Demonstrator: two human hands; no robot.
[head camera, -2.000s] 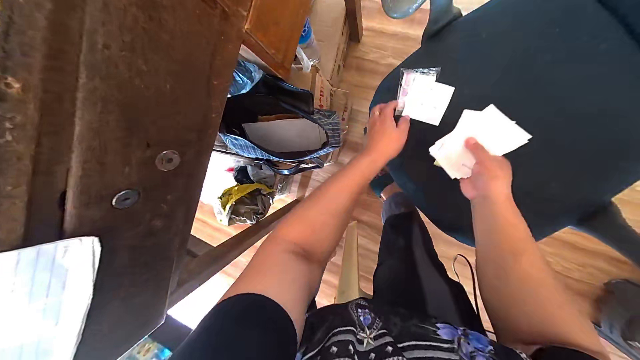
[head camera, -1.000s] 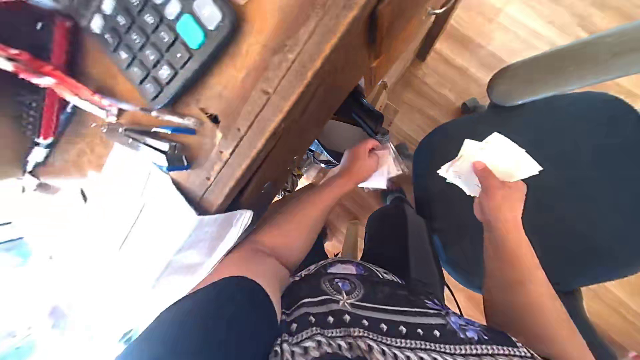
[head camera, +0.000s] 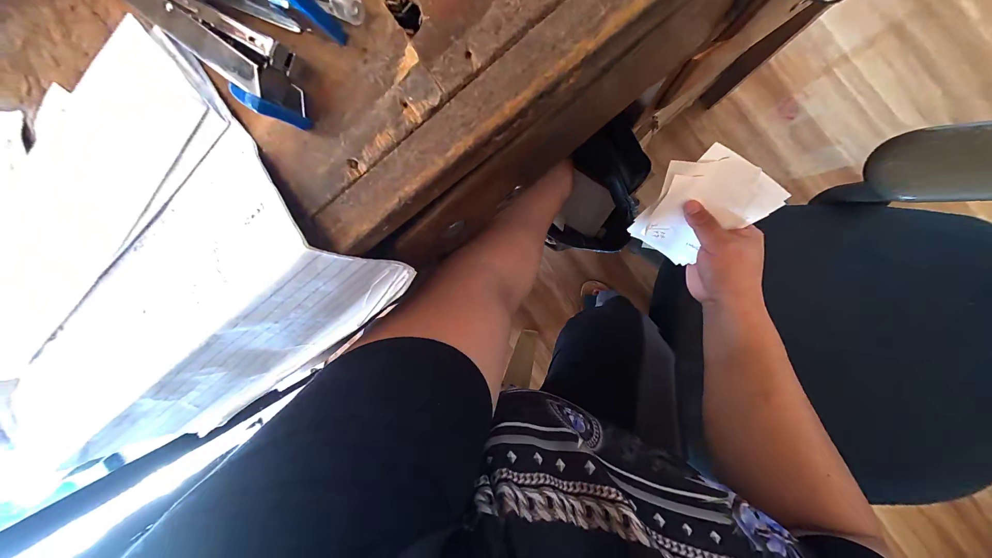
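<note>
My right hand (head camera: 727, 252) grips a fanned bunch of white paper slips (head camera: 721, 194), with the thumb on top; some slips bear handwriting. It is beside the dark seat of a chair (head camera: 868, 349). My left arm reaches under the edge of the wooden desk (head camera: 465, 101), to a dark bag (head camera: 616, 174) with a pale thing (head camera: 587, 205) inside. Only the wrist end of my left hand (head camera: 564, 182) shows; the fingers are hidden by the desk and bag, so what they hold cannot be seen.
An open ruled notebook (head camera: 310, 302) and glaring white papers (head camera: 116, 209) lie on the desk at the left. A metal stapler with blue parts (head camera: 263, 85) rests near the desk's edge. The chair's grey armrest (head camera: 930, 163) juts in from the right, over the wood-patterned floor (head camera: 837, 93).
My left hand has gone from the slips and clear packet on the chair seat to the bag under the desk. The packet is out of sight. My right hand still grips its slips. The view has turned.
</note>
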